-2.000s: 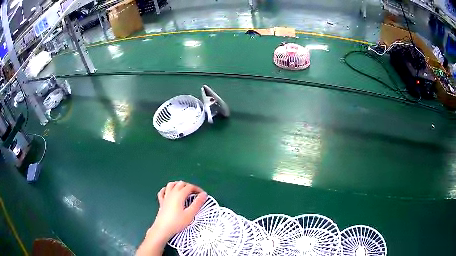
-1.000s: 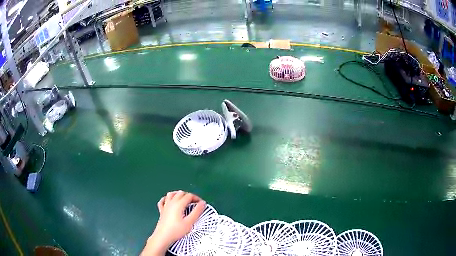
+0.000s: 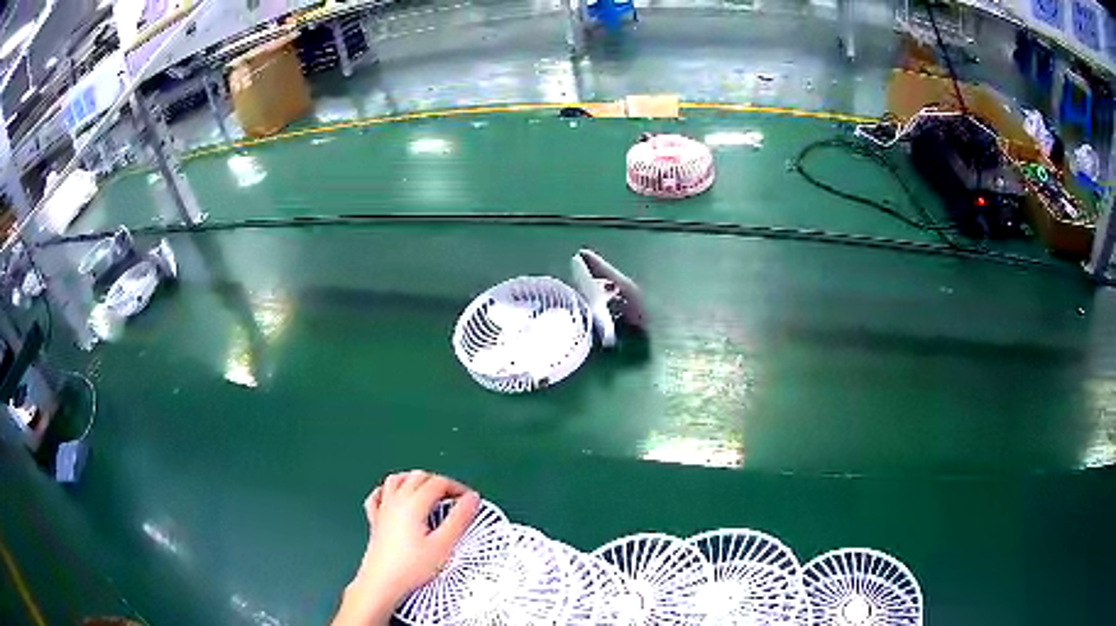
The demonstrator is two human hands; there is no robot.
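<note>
My left hand (image 3: 410,541) is at the bottom, left of centre, with fingers and thumb closed on the upper left edge of the leftmost front grille (image 3: 480,572). Several white front grilles lie overlapped in a row to its right; the rightmost grille (image 3: 860,592) overlaps least. The row is cut off by the bottom edge. A white clip fan (image 3: 524,335) lies beyond the row on the green surface, its open bowl facing up with pale blades inside. Its clip base (image 3: 608,296) sticks up on the right side. My right hand is not in view.
A pink fan head (image 3: 669,166) lies at the far side, beyond a dark seam. A black box (image 3: 967,177) with a red light and a cable is at far right, beside low cartons. White fan units (image 3: 137,284) and a metal post are at left.
The clip fan has moved right and slightly nearer on the green surface. My left hand keeps its hold on the leftmost grille. The camera view has shifted slightly.
</note>
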